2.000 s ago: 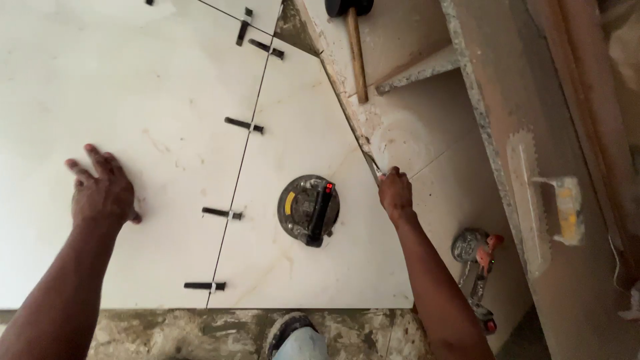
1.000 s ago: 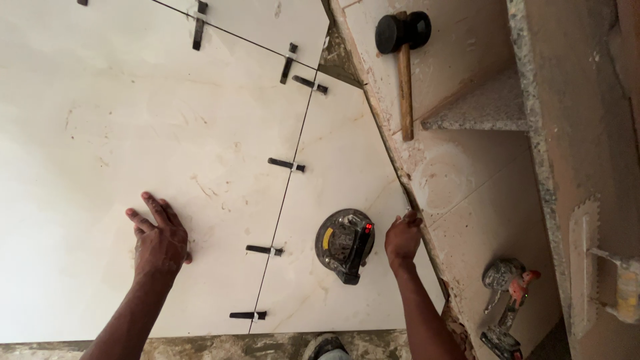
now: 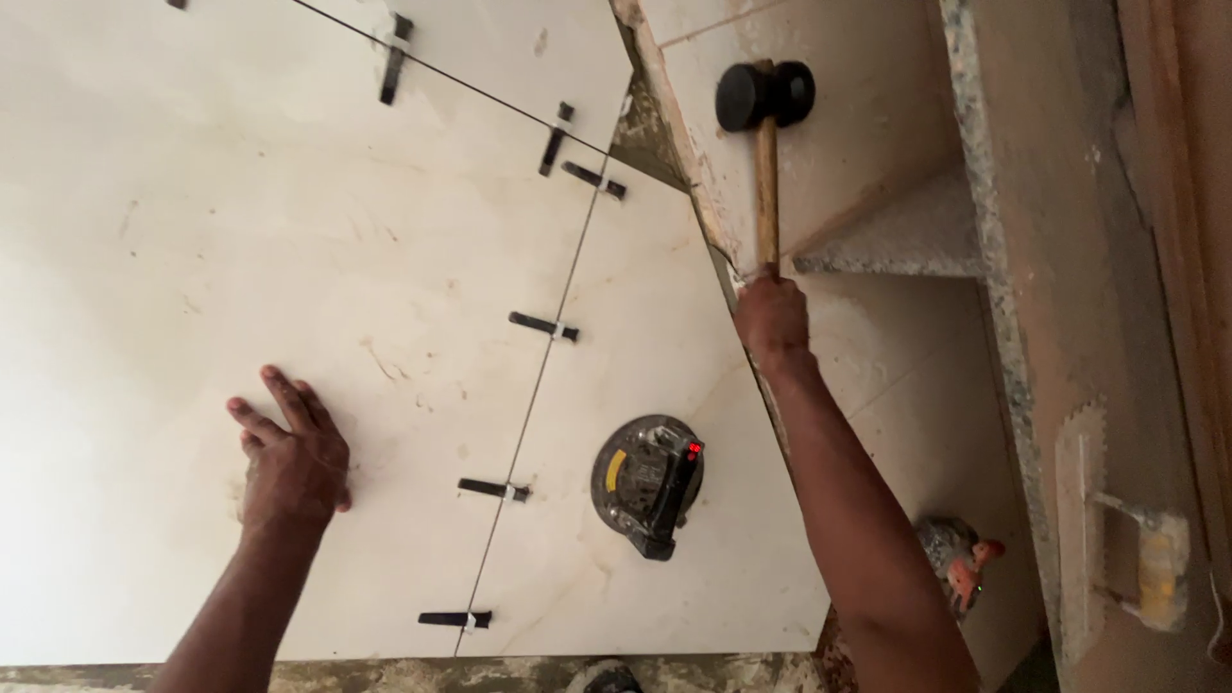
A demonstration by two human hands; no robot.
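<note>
My left hand (image 3: 294, 448) rests with its fingers spread on a large pale floor tile (image 3: 318, 269). My right hand (image 3: 775, 318) is closed around the lower end of the wooden handle of a black rubber mallet (image 3: 765, 96), at the slanted edge of the tiles. A round suction cup lifter (image 3: 648, 481) with a black handle and a red light sits on the narrower tile (image 3: 568, 577) between my hands. Black levelling wedges in white clips, such as one wedge (image 3: 544, 326), line the joint between the tiles.
A notched trowel (image 3: 1083, 539) lies on the ledge at the right. Below it to the left, a dusty tool with orange parts (image 3: 958, 563) is partly behind my right forearm. A triangular stone piece (image 3: 895, 231) juts from the ledge. A shoe (image 3: 606, 677) shows at the bottom edge.
My right hand has moved up along the slanted tile edge and taken hold of the mallet's handle, which lay free before. My left hand still rests on the tile. The view has shifted.
</note>
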